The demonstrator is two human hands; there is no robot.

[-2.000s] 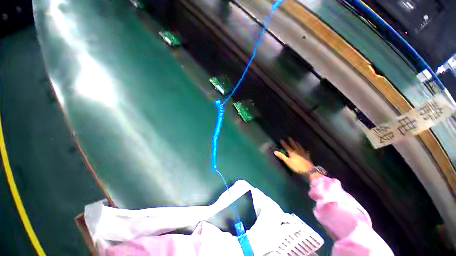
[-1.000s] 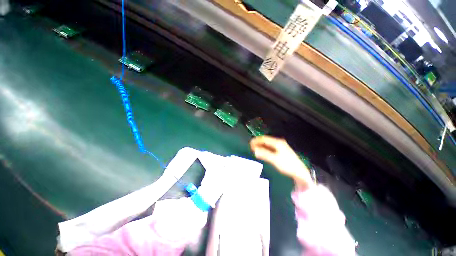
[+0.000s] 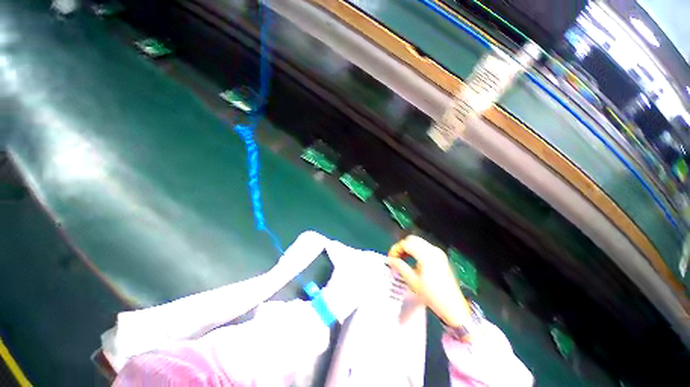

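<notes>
White label sheets with fine print near their upper right edge lie close to my body. A long white backing strip loops from them to the left. My left hand is washed out against the white paper beyond a bright blue wrist strap; its fingers cannot be made out. My right hand has thumb and forefinger pinched at the printed edge of the sheets; no loose label can be seen. Green circuit boards lie in a spaced row beyond, one just right of my right hand.
The boards lie along a dark conveyor strip beside a shiny green bench. A blue coiled cord hangs down toward my left wrist. A wood-edged upper shelf with a paper tag runs along the back.
My right hand has moved from out over the board row back to the label sheets, and its fingertips now meet their edge. The camera view has swung, shifting the boards and cord.
</notes>
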